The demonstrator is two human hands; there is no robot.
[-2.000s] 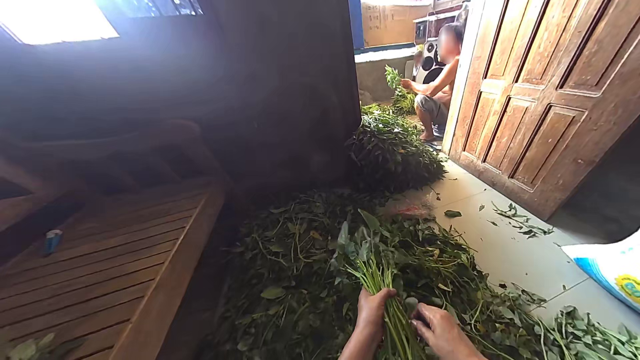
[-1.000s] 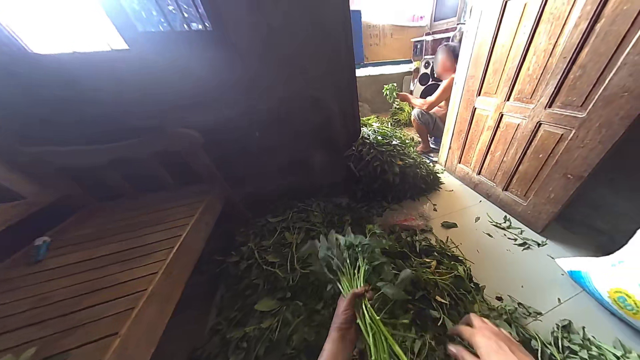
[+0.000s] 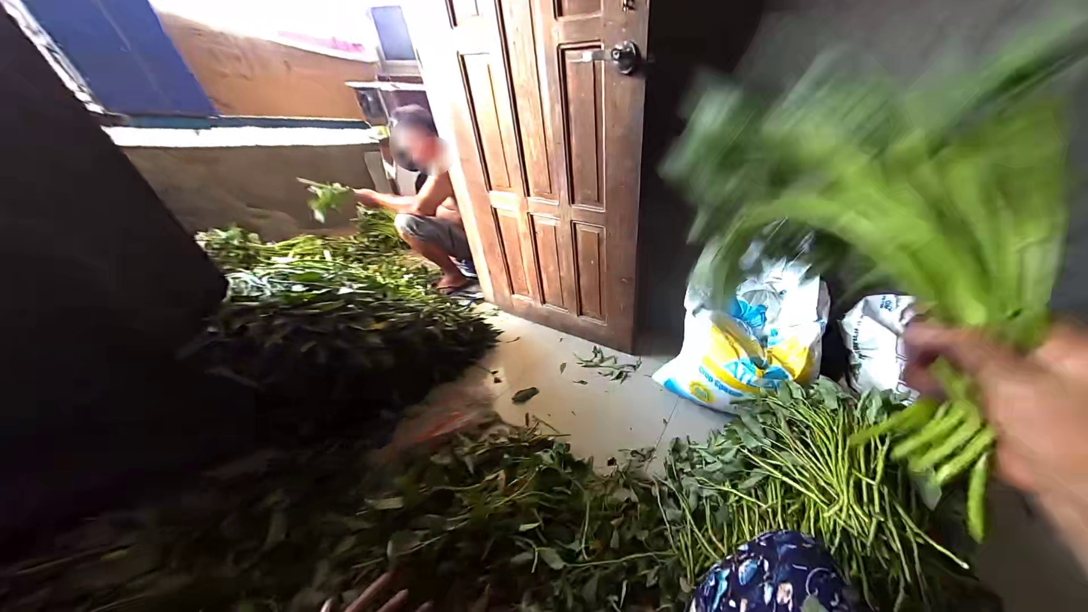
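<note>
On the right, my right hand [image 3: 1011, 391] grips a bunch of leafy green stems [image 3: 943, 212], blurred, its leaves upward and stem ends below the fist. Only the fingers of my left hand [image 3: 378, 595] show at the bottom edge, apart and over a loose spread of leafy greens [image 3: 510, 510]; I see nothing held in them. Beneath the raised bunch, a heap of stems [image 3: 816, 484] lies on the floor, beside my knee in dark patterned cloth [image 3: 769, 574].
A wooden door [image 3: 552, 170] stands open ahead. Beside it a person [image 3: 429, 195] squats, holding greens, near a large pile of greens [image 3: 340, 314]. White printed sacks [image 3: 752, 331] stand on the tiled floor [image 3: 552, 382] at the right, by the dark wall.
The view has swung right. The bunch, earlier in my left hand low in the middle, is now raised at the right in my right hand. My left hand has let it go.
</note>
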